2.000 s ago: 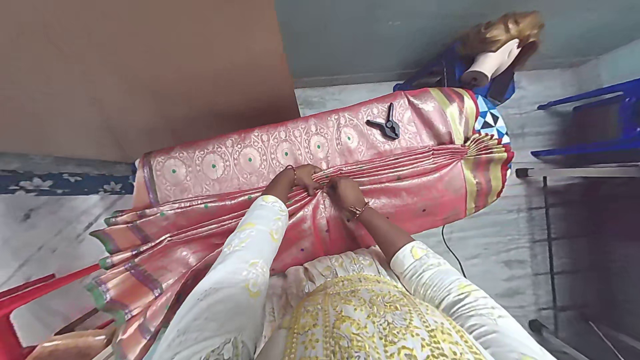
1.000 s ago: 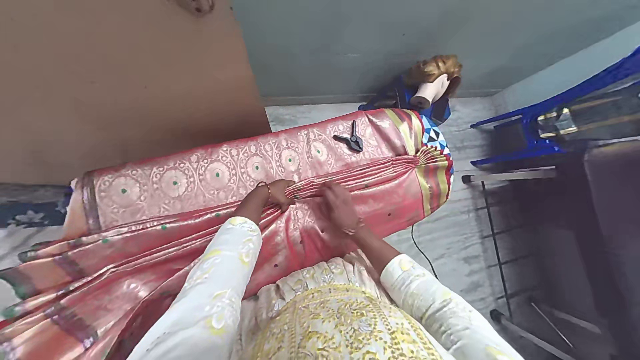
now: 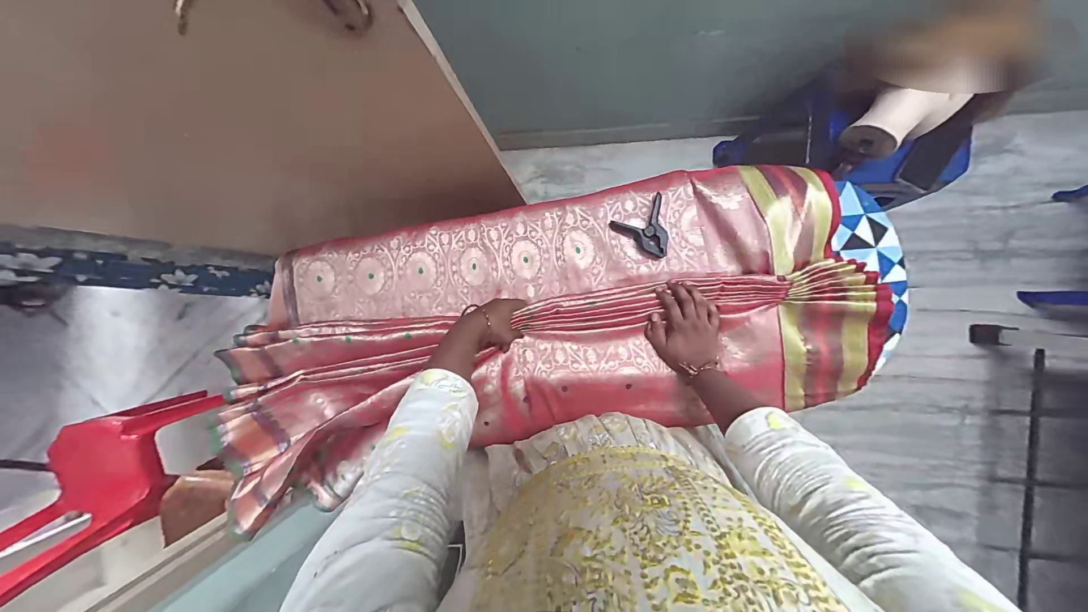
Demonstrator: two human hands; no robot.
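A pink and gold sari with green-dotted medallions lies over a long board with a blue, white and black patterned cover, seen at its rounded right end. Narrow pleats run lengthwise along the sari, fanned at the right end and looser at the left. My left hand grips the pleat bundle near the middle. My right hand rests on the pleats farther right, fingers spread a little. Above it, a black spring clamp lies on the sari, holding nothing.
Behind the board stand a brown panel and, at the upper right, a mannequin head on a blue chair. A red plastic chair is at the lower left. Dark metal bars show at the right over the tiled floor.
My hands have moved apart along the pleats. My right hand has gone right and now lies on the pleats beneath the clamp. The view has shifted.
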